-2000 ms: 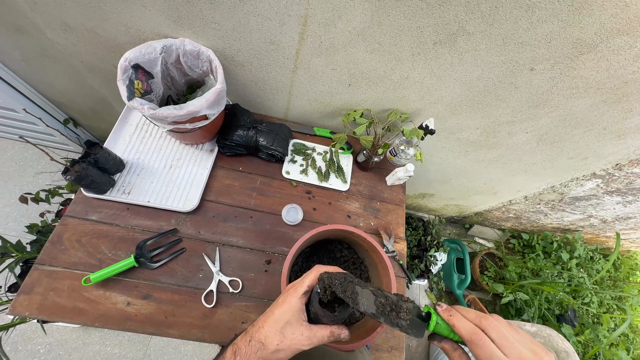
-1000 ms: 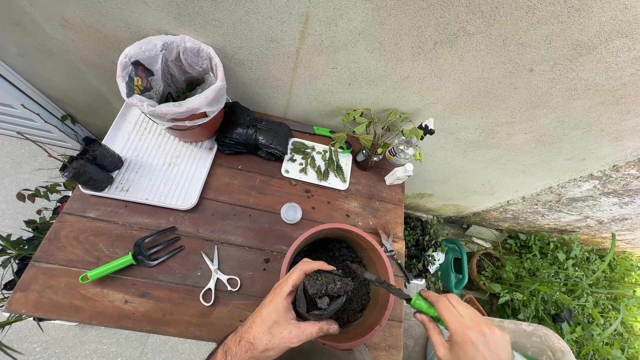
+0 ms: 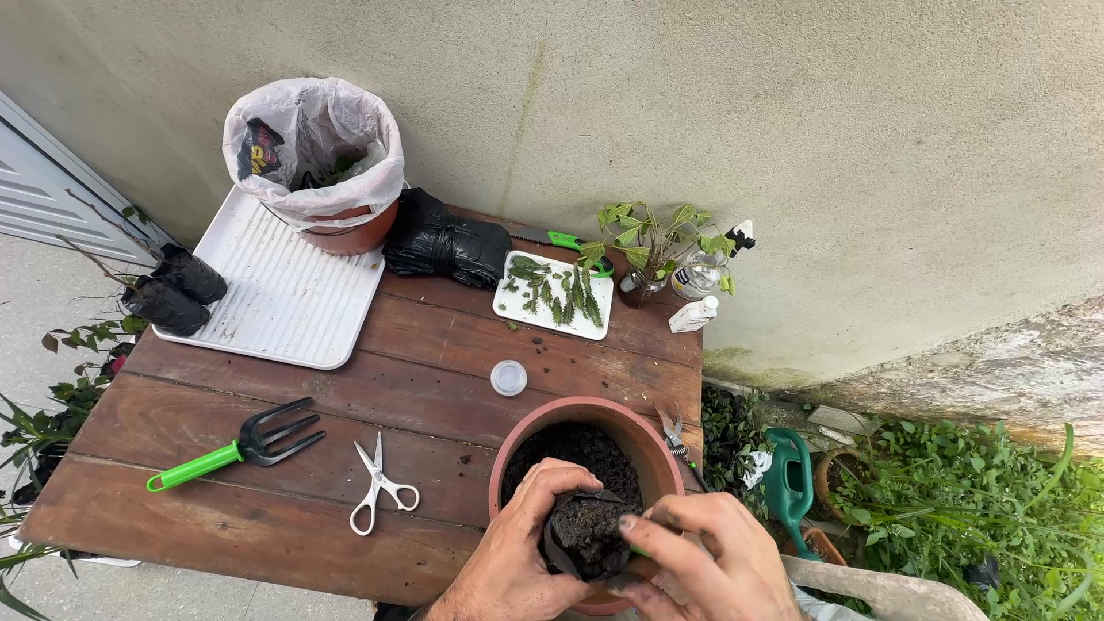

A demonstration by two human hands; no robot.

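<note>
My left hand (image 3: 526,548) grips a black plastic seedling bag (image 3: 561,552) filled with dark soil (image 3: 588,528), held over a terracotta-coloured pot (image 3: 539,423) that has more soil inside. At the bag's right rim is my right hand (image 3: 703,552), its fingertips at the soil. A bit of green handle (image 3: 639,550) shows beneath those fingers; the rest of that tool is hidden by the hand and bag.
Left of the pot lie white scissors (image 3: 376,490) and a green-handled hand fork (image 3: 246,444). Pruning shears (image 3: 677,444) rest at its right. Behind are a small clear lid (image 3: 509,378), a white tray of cuttings (image 3: 552,323), a black plastic bundle (image 3: 448,241) and a bag-lined bucket (image 3: 354,233).
My right hand has moved left to the bag's rim, and the trowel blade seen over the pot earlier is out of sight. The bag, tilted under the blade before, now shows its soil-filled top.
</note>
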